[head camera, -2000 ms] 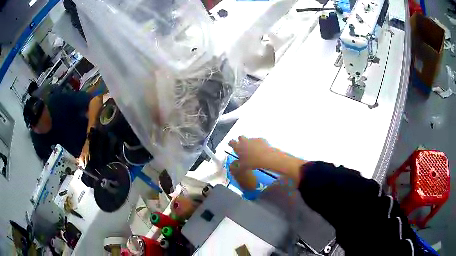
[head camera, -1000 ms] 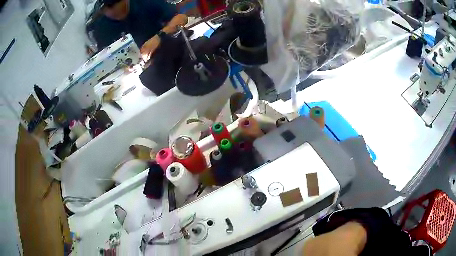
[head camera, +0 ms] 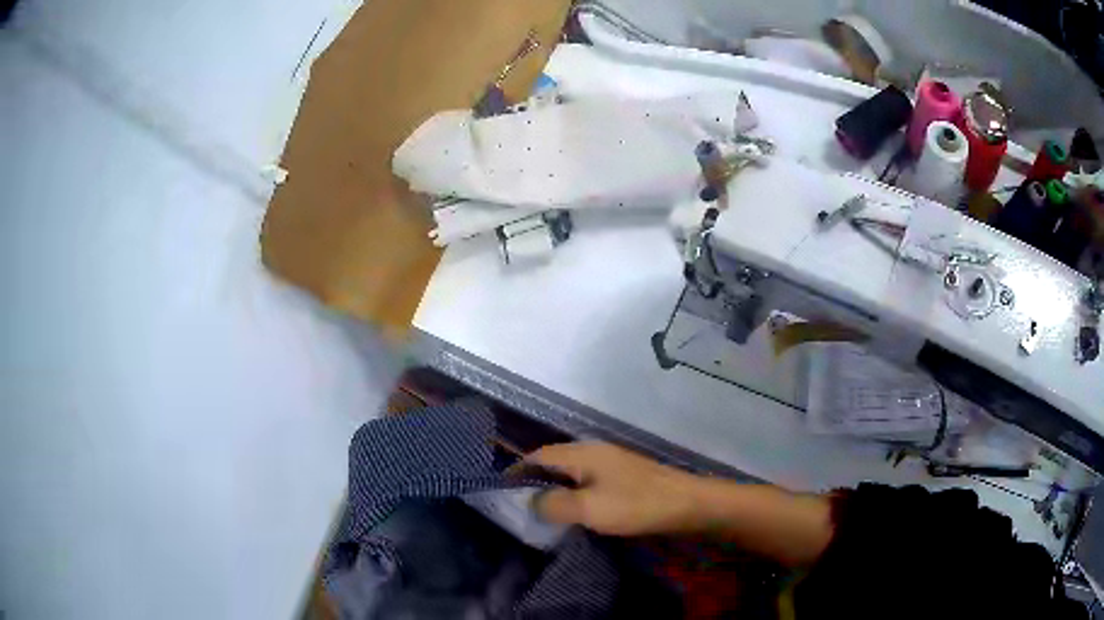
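My right hand (head camera: pixel 611 487) reaches in from the right in a dark sleeve. Its fingers are closed on the edge of a striped grey cloth (head camera: pixel 418 454), just below the front edge of the white sewing table (head camera: pixel 581 297). The cloth is bunched, with fine pale stripes, a darker part in the middle and a pale part by my fingers. The hand is slightly blurred. My left hand is not in view; the cloth's lower part is cut off by the frame.
A white sewing machine (head camera: pixel 896 273) stands on the table, with cream sheets (head camera: pixel 569 151) left of it. Brown board or paper (head camera: pixel 363 158) lies beyond the table's left end. Pink (head camera: pixel 933 107), white (head camera: pixel 942 155) and dark (head camera: pixel 874 121) thread cones stand or lie behind the machine.
The view has swung left and down to the table's front edge. My right hand, earlier over a blue item, then mostly out of frame, is now on the striped cloth.
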